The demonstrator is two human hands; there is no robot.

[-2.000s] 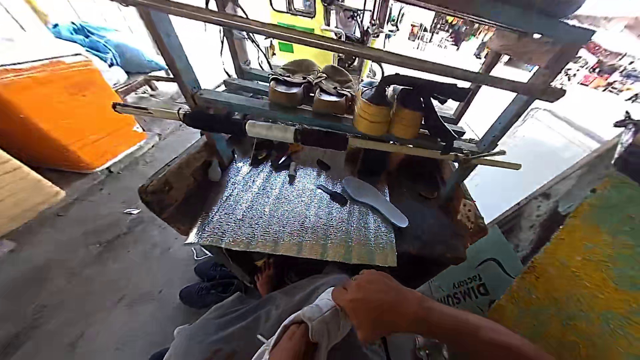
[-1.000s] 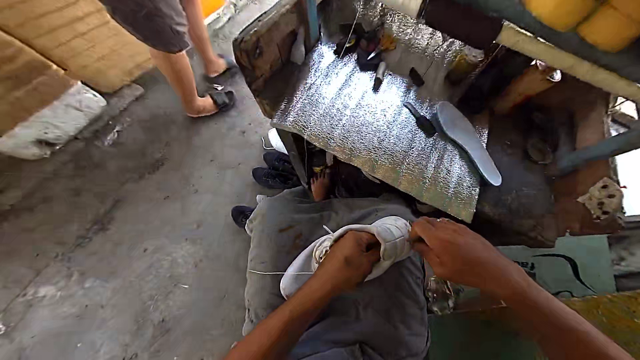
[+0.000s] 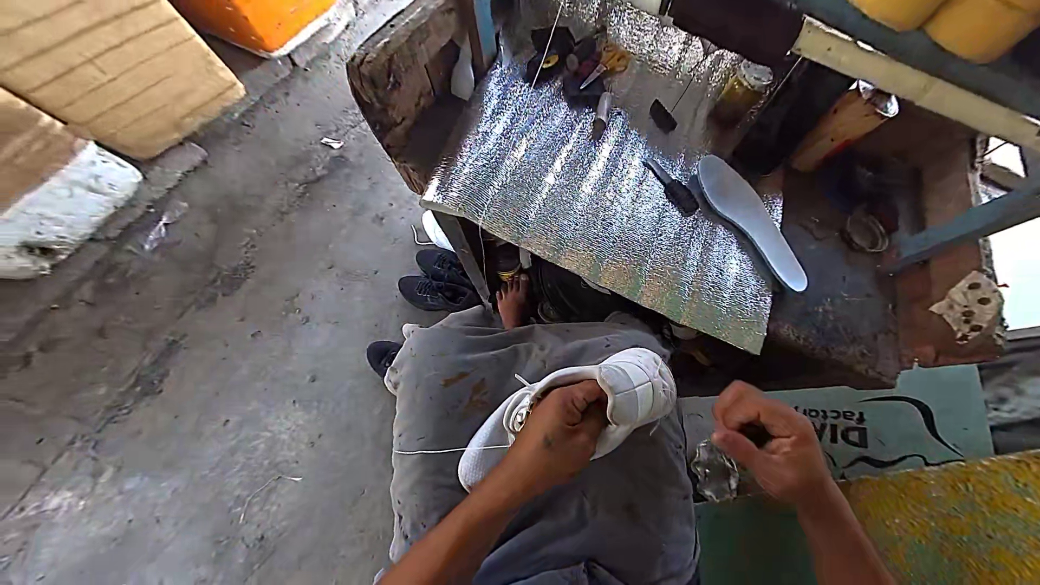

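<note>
My left hand (image 3: 565, 426) grips a white sneaker (image 3: 638, 386) near its opening, thumb at the collar and the other fingers partly hidden inside. The sneaker lies tilted over a grey cloth (image 3: 455, 390) on my lap, its heel to the upper right. A white thread (image 3: 443, 451) runs leftward from the shoe across the cloth. To the right of the heel, apart from it, my right hand (image 3: 768, 439) is raised with curled fingers; whether it pinches something small, such as a needle or thread, cannot be seen. A grey insole (image 3: 751, 219) rests on the foil-covered bench beside a small black brush (image 3: 673, 188).
Foil sheeting (image 3: 569, 203) covers the wooden bench in front. Scissors (image 3: 605, 65), a short-handled tool (image 3: 602, 115) and a glass jar (image 3: 743, 89) stand or lie there. Black shoes (image 3: 439, 284) are on the floor at left. A blue crossbar (image 3: 967, 231) crosses the right side.
My right hand has moved away from the sneaker's heel, which it was at one second ago. The person standing at upper left is out of view. The view has tilted downward since the first frame.
</note>
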